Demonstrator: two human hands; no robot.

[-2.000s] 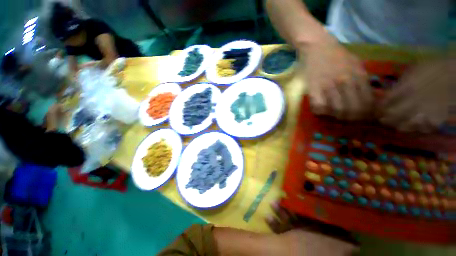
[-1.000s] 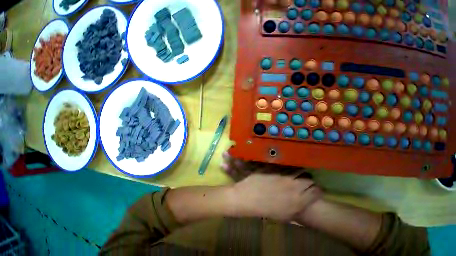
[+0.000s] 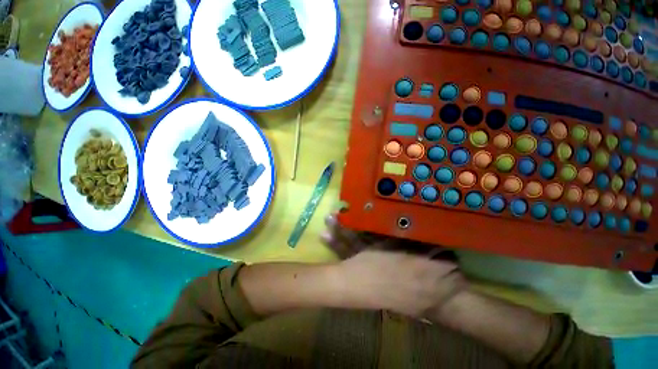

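Note:
A red tray (image 3: 447, 236) lies at the right, with rows of orange, yellow, teal, blue and black round pieces and a long black bar (image 3: 558, 109). My forearms cross at the tray's near edge. My left hand (image 3: 415, 279) rests on my right forearm; its grip is not clear. My right hand (image 3: 345, 236) lies partly hidden under my left arm, with blurred fingertips beside the tray's near left corner. No piece shows in either hand.
Plates hold grey strips (image 3: 209, 169), yellow pieces (image 3: 102, 170), dark blue-grey pieces (image 3: 148, 54), teal slabs (image 3: 283, 25) and orange pieces (image 3: 71, 61). A thin wooden stick (image 3: 296, 141) and a narrow green tool (image 3: 311, 206) lie between plates and tray.
The view has swung down to the near table. Another person's hands, over the tray two seconds ago, are out of view. Since one second ago the view has shifted slightly; my crossed arms stay put.

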